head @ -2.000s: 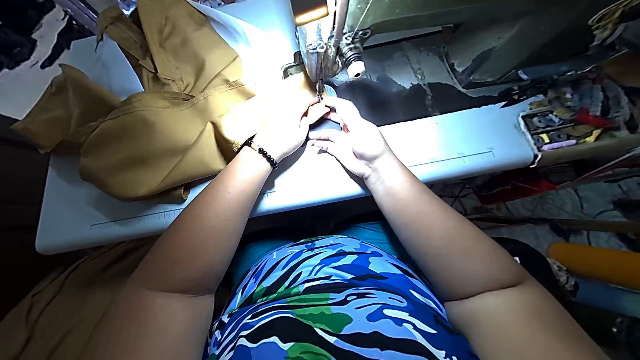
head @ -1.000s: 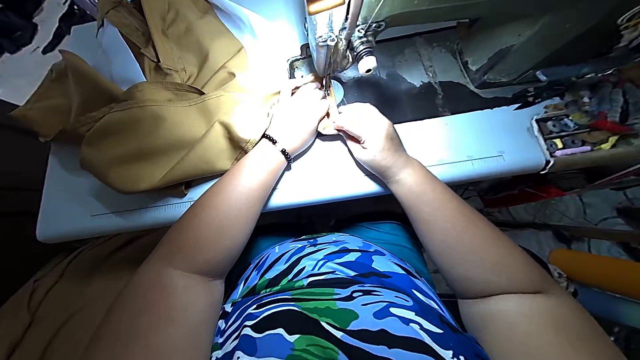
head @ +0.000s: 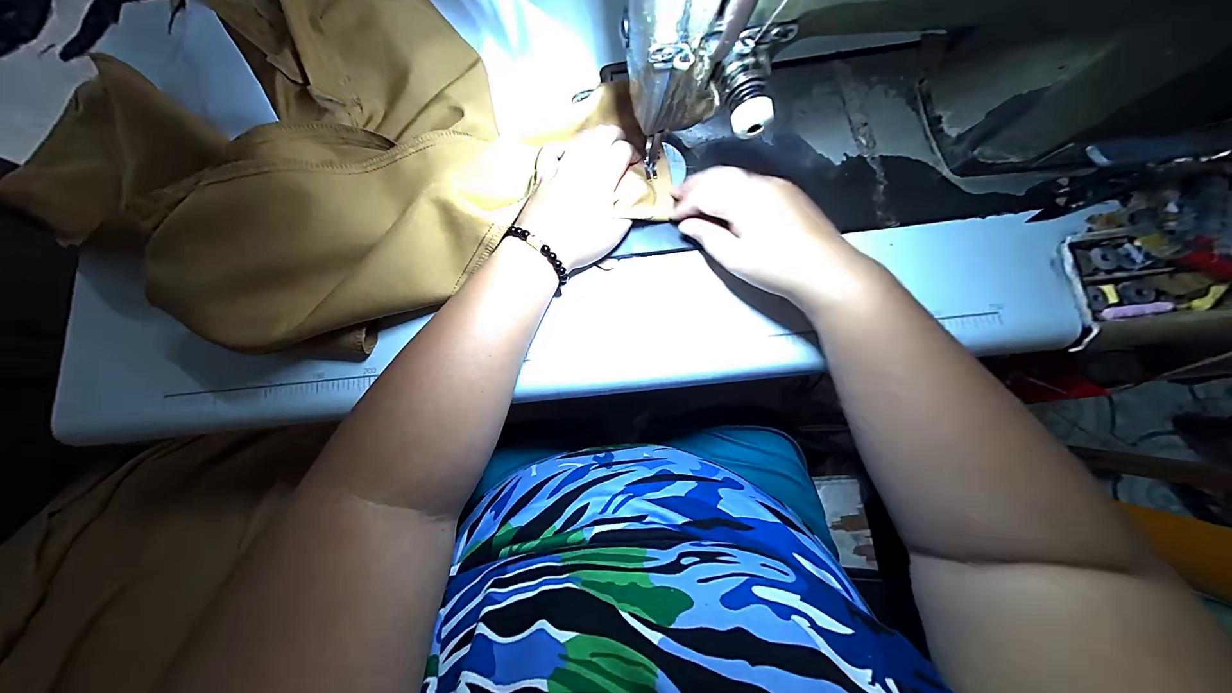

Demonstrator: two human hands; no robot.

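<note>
A mustard-brown fabric piece [head: 327,231] with stitched seams lies bunched on the left of the white sewing table [head: 664,327]. Part of it runs under the presser foot [head: 653,159] of a sewing machine [head: 674,58]. My left hand [head: 582,192], with a black bead bracelet at the wrist, rests on the fabric just left of the foot, pressing it down. With thumb and forefinger my right hand [head: 746,226] pinches the fabric's edge at the right, close to the foot. The needle tip is too small to make out.
A tray [head: 1078,289] of bobbins and small coloured items sits at the table's right end. The machine's dark, worn bed [head: 818,173] spreads right of the needle area. Brown cloth [head: 125,539] hangs below the table at the left. A ruler scale marks the front edge.
Both hands were close together near the foot two seconds ago; my right hand is now farther right of my left. A flap of fabric shows more plainly between them.
</note>
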